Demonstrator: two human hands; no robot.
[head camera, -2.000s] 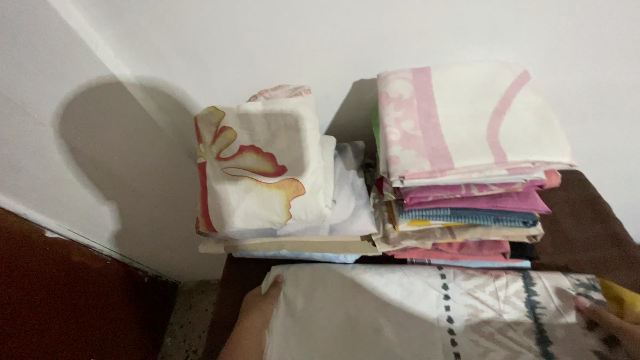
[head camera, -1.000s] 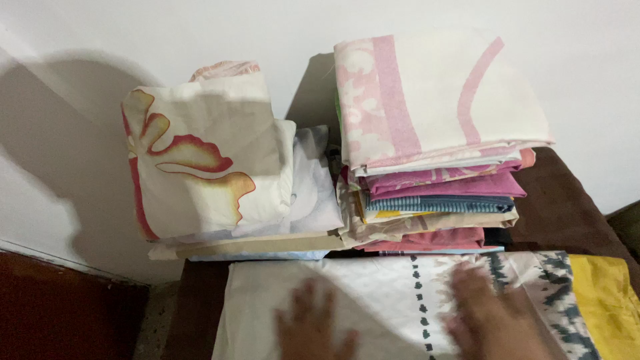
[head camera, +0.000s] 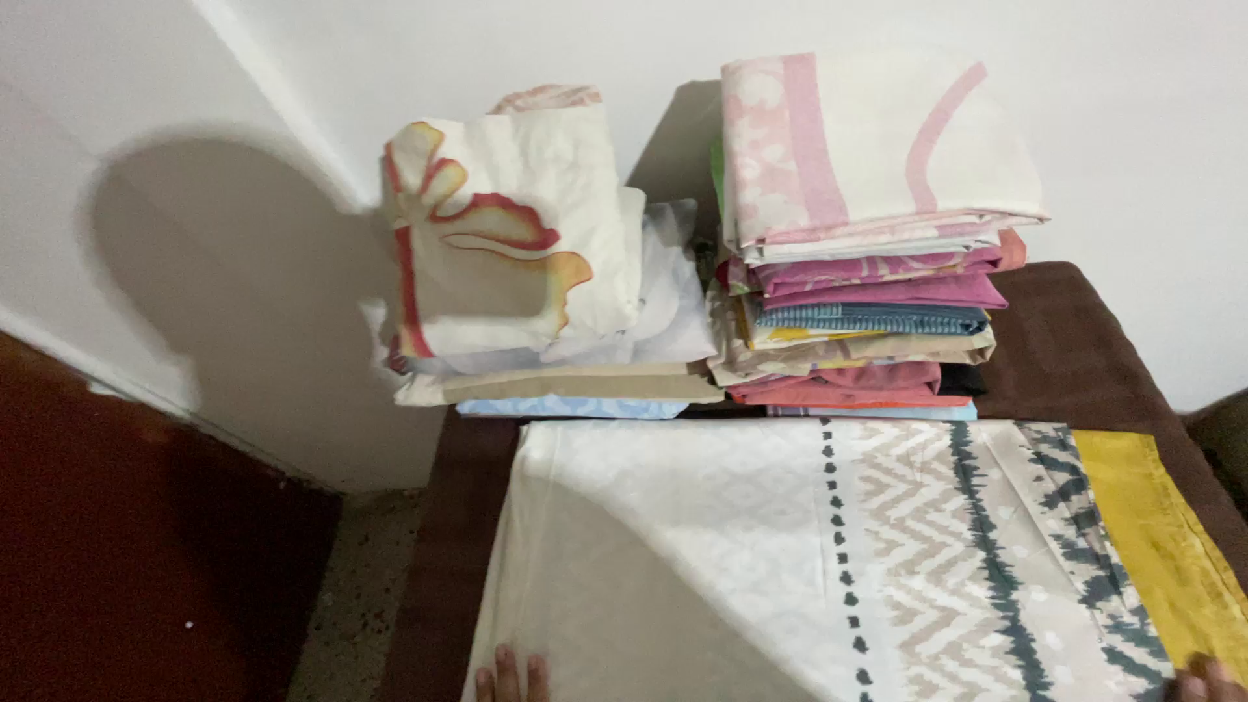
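A white cloth with beige zigzags and dark dotted and jagged bands (head camera: 741, 546) lies spread over the brown-covered surface, its right edge bordered by yellow fabric (head camera: 1160, 526). My left hand (head camera: 512, 678) shows only fingertips at the bottom edge, resting on the cloth's lower left part. At the lower right corner, fingertips of my right hand (head camera: 1209, 678) touch the cloth near the yellow fabric. The rest of both hands is out of frame. Neither hand visibly grips anything.
Behind the cloth stand a stack of folded fabrics topped by a pink-and-white one (head camera: 877, 146) and a shorter pile topped by a white floral cloth (head camera: 507, 234). A brown cover (head camera: 1063, 341) lies beneath. White walls rise behind; a dark red surface (head camera: 146, 546) is at left.
Both hands, over the middle of the cloth a second ago, have moved apart and down to its left and right sides. The view has shifted. The two piles stay in place.
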